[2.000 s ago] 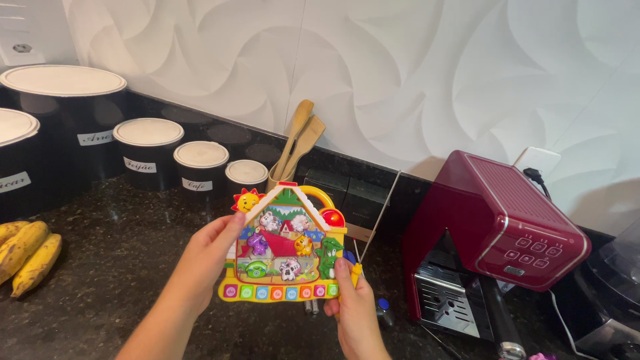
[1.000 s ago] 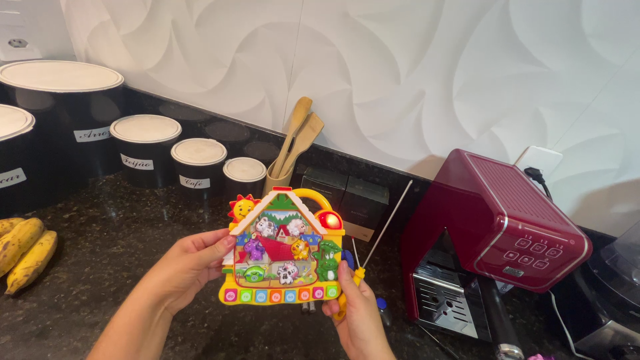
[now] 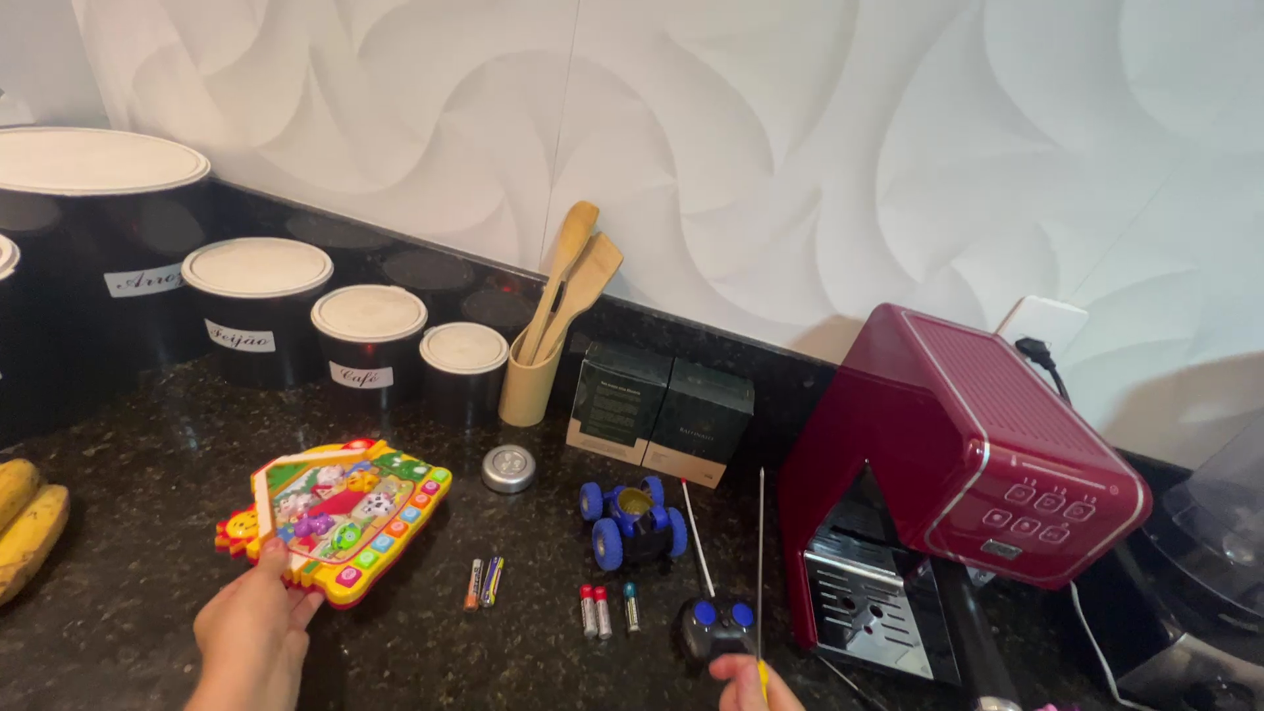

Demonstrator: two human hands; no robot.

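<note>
My left hand (image 3: pixel 259 627) grips the house-shaped plastic toy (image 3: pixel 346 513) by its roof side, over the left of the counter; the toy is tilted, its row of coloured buttons facing right. My right hand (image 3: pixel 755 686), partly cut off by the bottom edge, holds a screwdriver (image 3: pixel 761 563) by its yellow handle, the long shaft pointing up. Just beyond that hand lies a dark remote control (image 3: pixel 719 632) with blue knobs and a white antenna. Between the hands are a blue-wheeled toy car (image 3: pixel 633 521), two batteries (image 3: pixel 484 583) and several more batteries (image 3: pixel 602 612).
Behind stand black canisters with white lids (image 3: pixel 368 314), a holder with wooden utensils (image 3: pixel 531 385) and dark boxes (image 3: pixel 657 410). A round silver push light (image 3: pixel 509 468) lies before them. A red coffee machine (image 3: pixel 948 454) is at right, bananas (image 3: pixel 30 528) at left.
My left hand has carried the toy leftward and turned it. My right hand has let go of the toy and moved right and down with the screwdriver. The car, remote and batteries now show.
</note>
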